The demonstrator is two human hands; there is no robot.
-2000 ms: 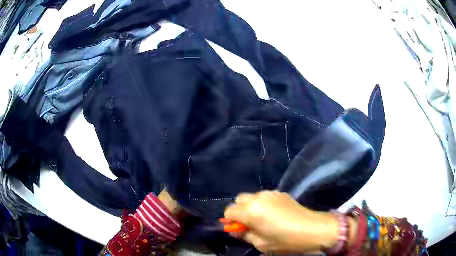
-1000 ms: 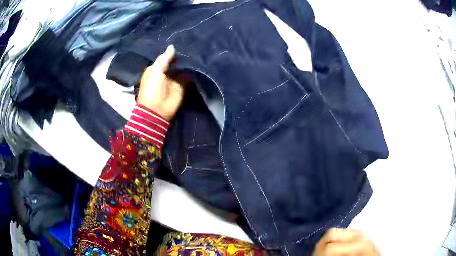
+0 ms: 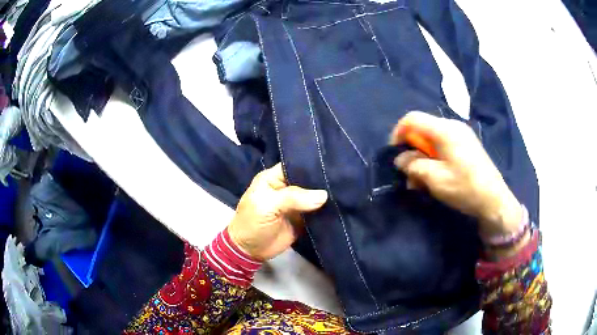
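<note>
A dark navy denim jacket with pale topstitching lies on the white table. My left hand grips the long stitched front placket, thumb on top and fingers underneath. My right hand is over the body beside a stitched pocket outline. It holds the orange-handled thread snips and pinches a small dark flap of cloth; the fingers are blurred and the blades are not visible. A sleeve lies to the left, another to the right.
Pale grey-blue garments are piled at the table's left edge, with pale blue cloth at the top. Below left of the curved white table are a blue plastic bin and heaped garments.
The jacket's placket now runs upright in front of me. My left hand has moved down and right along it. My right hand has come up from the bottom edge onto the pocket area.
</note>
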